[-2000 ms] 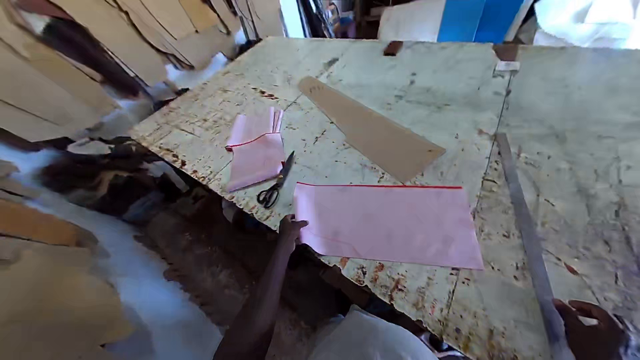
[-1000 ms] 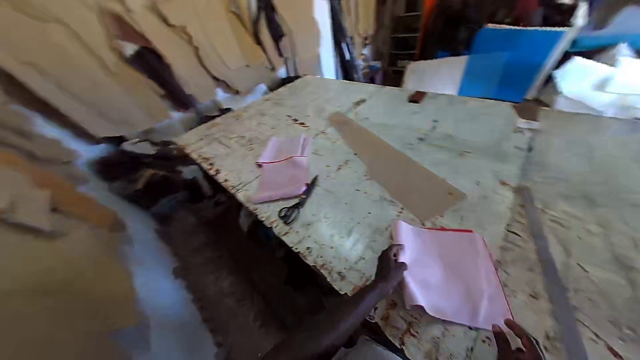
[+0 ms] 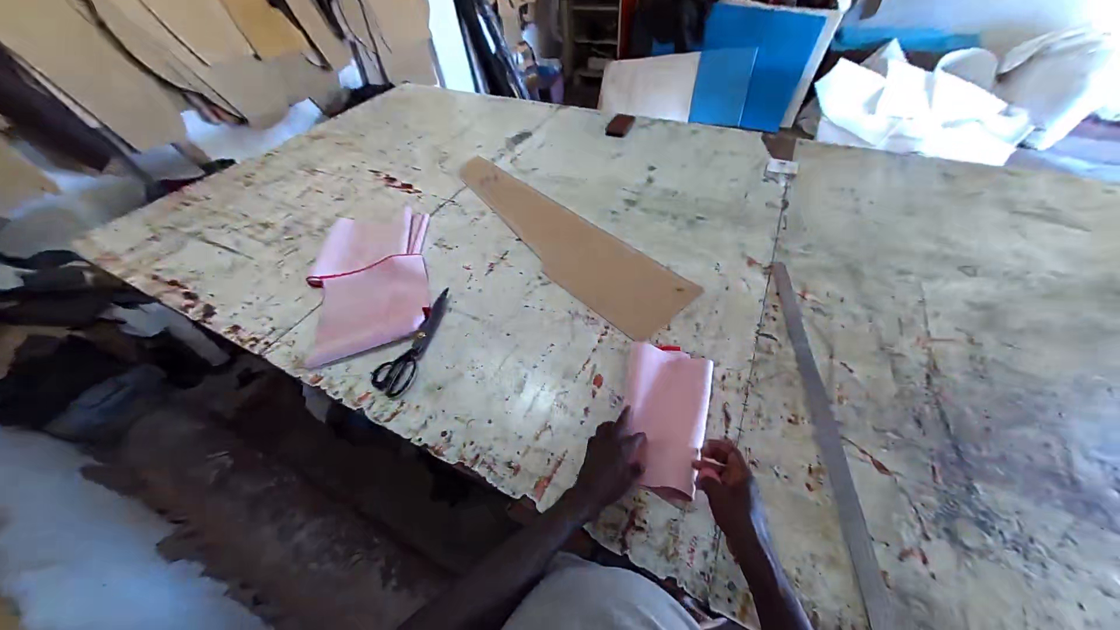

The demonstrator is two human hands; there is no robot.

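A pink fabric piece (image 3: 669, 420), folded into a narrow upright strip with a bit of red edge at its top, lies near the front edge of the worktable. My left hand (image 3: 612, 464) rests on its left side with the fingers on the cloth. At its lower right edge my right hand (image 3: 726, 477) pinches the cloth between thumb and fingers. Left of my hands is another folded pink fabric piece (image 3: 376, 302) with a red edge line. Black-handled scissors (image 3: 413, 350) lie against it, their blades pointing away from me.
A brown cardboard pattern piece (image 3: 586, 249) lies beyond my hands. A long metal ruler (image 3: 827, 420) is to the right on the stained worktable (image 3: 980, 350). A small dark brown block (image 3: 619, 125) sits at the far edge. White crumpled material (image 3: 927, 105) and blue panels (image 3: 761, 61) stand behind.
The pink piece, spread out flat two seconds ago, is now folded narrow. My right hand has left the ruler and come to the cloth's right side. My left hand has stayed with the cloth.
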